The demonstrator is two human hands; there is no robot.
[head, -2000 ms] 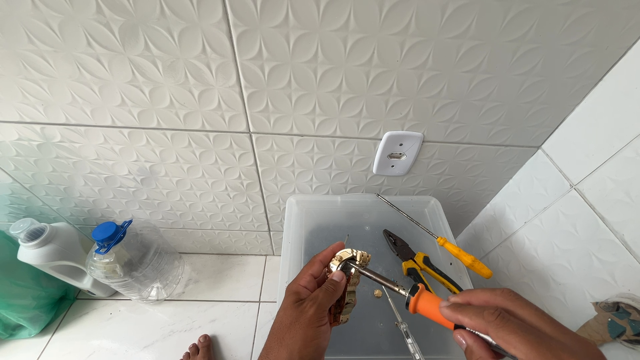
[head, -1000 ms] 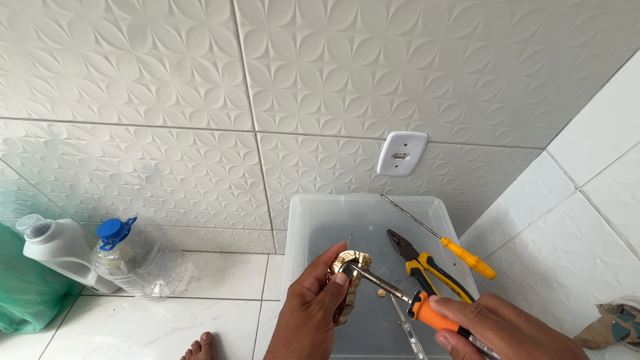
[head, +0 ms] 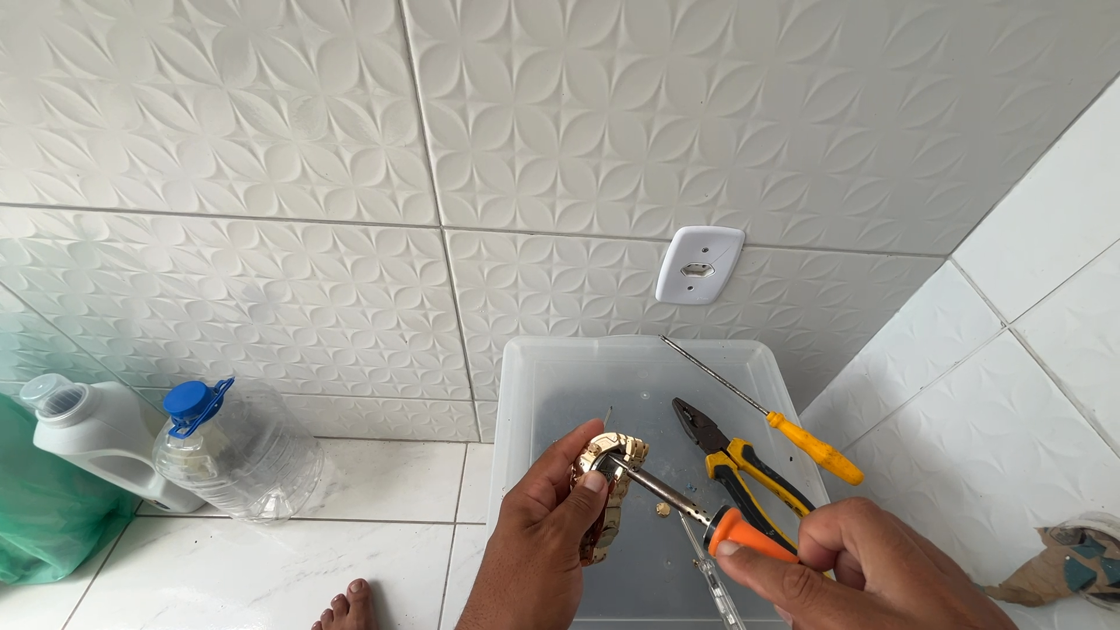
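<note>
My left hand (head: pixel 547 534) grips a gold-coloured wristwatch (head: pixel 612 516) with a metal bracelet, thumb on the case. In my right hand (head: pixel 862 560) is a soldering iron (head: pixel 748 534) with an orange and black handle; its metal tip meets the watch case. Both hands are over a translucent plastic box lid (head: pixel 534 385). On it lie combination pliers (head: pixel 744 464) with yellow and black handles, a screwdriver (head: pixel 809 444) with a yellow handle reaching past the edge, a clear-handled slim screwdriver (head: pixel 717 591) and a small gold-coloured piece (head: pixel 663 509).
A white wall socket (head: pixel 700 265) is on the tiled wall behind the box. At the left stand a clear plastic bottle (head: pixel 245 464) with a blue cap, a white jug (head: pixel 105 437) and a green plastic bag (head: pixel 52 507). A bare foot (head: pixel 347 605) shows at the bottom.
</note>
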